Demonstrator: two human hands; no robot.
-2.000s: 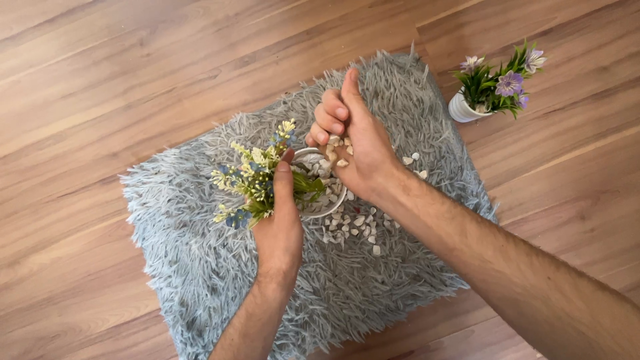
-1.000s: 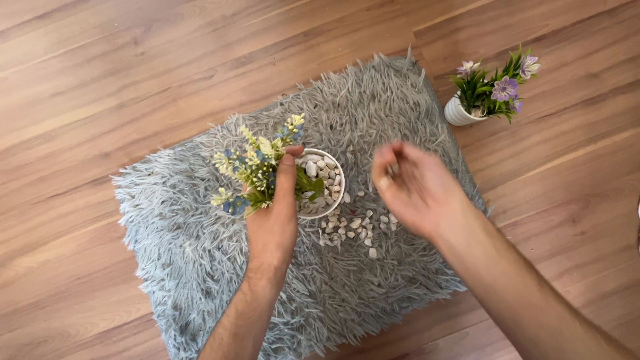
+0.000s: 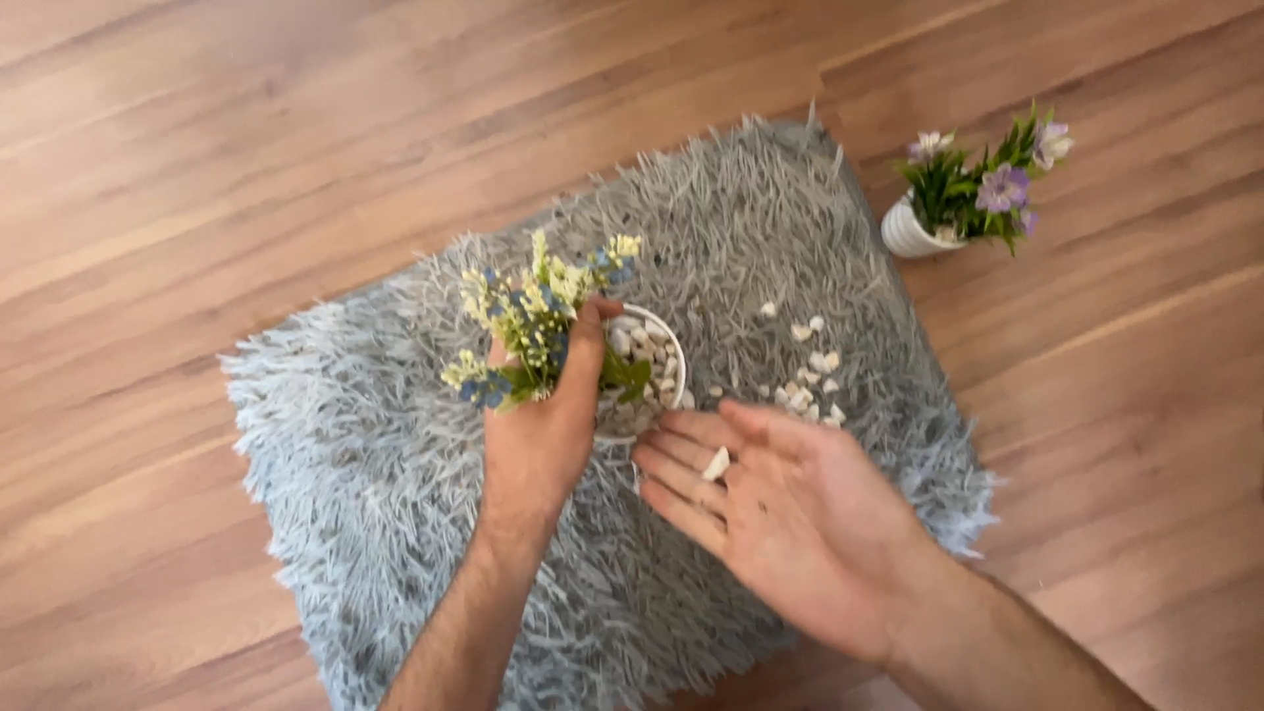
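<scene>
My left hand (image 3: 548,425) grips the stems of artificial flowers (image 3: 538,316) with yellow, white and blue blossoms, bending them to the left over the rim of a white round pot (image 3: 681,370). White pebbles (image 3: 642,346) fill the pot around green leaves. Palm up, my right hand (image 3: 780,504) lies flat at the pot's lower right edge, its fingertips close to the rim. One white pebble (image 3: 716,464) rests on its fingers. Loose pebbles (image 3: 810,380) are scattered on the shaggy surface to the right of the pot.
A shaggy grey-blue rug or cushion (image 3: 395,513) lies under the pot on a wood-look floor (image 3: 197,178). Beyond its upper right edge, a ribbed white pot (image 3: 908,232) with artificial purple and white flowers (image 3: 1002,188) stands on the floor.
My right hand, blurred and apart from the pot a second ago, is now palm up beside its lower right rim with a pebble on it. The left hand keeps holding the flowers.
</scene>
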